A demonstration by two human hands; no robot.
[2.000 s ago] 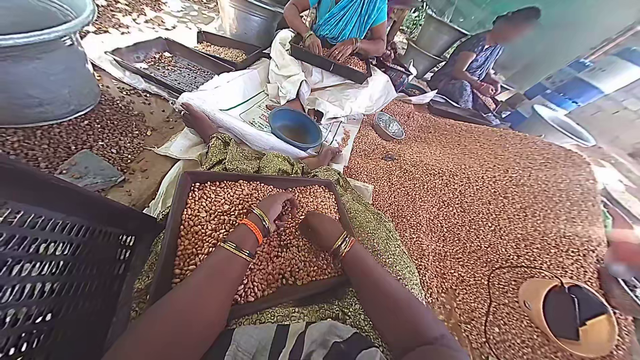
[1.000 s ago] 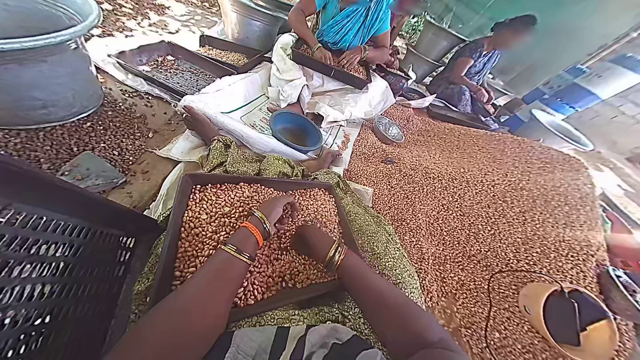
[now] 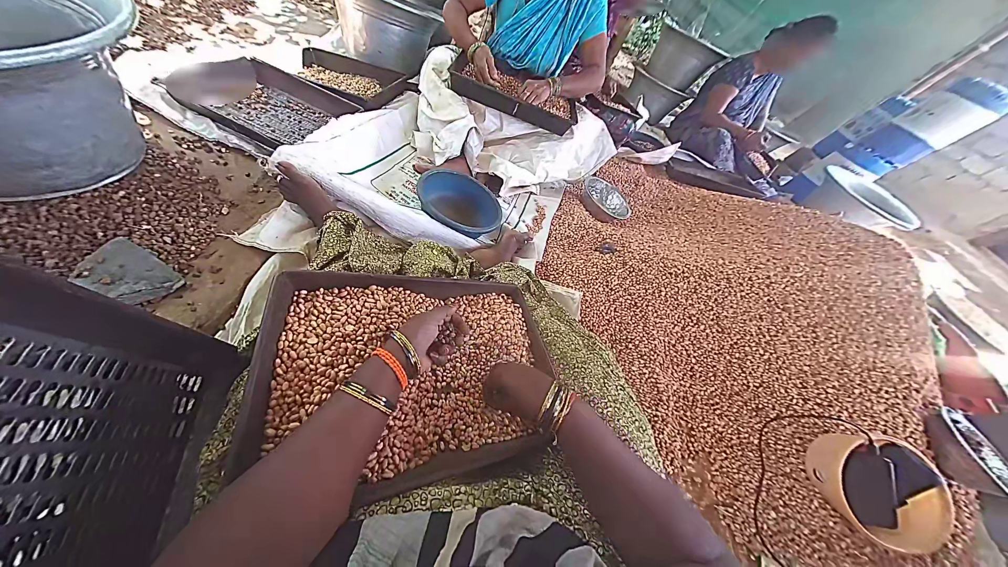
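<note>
A dark rectangular tray (image 3: pixel 256 378) full of tan and reddish nuts or seeds (image 3: pixel 339 339) lies across my lap, on a green patterned cloth. Over its middle, my left hand (image 3: pixel 435 335) is curled, palm partly up, around several dark pieces. My right hand (image 3: pixel 516 387) rests on the nuts at the tray's right side; its fingers are bent down and mostly hidden, so I cannot tell if it holds anything. Bangles circle both wrists.
A large heap of nuts (image 3: pixel 756 315) spreads to the right, with a tan container (image 3: pixel 835 472) on it. A black slatted crate (image 3: pixel 94 425) stands at left, a blue bowl (image 3: pixel 459 201) ahead. Two people sit beyond, one with a tray (image 3: pixel 512 105).
My hands have stayed over the same part of the tray, with only small finger movements. The left hand now shows dark pieces in its curled fingers.
</note>
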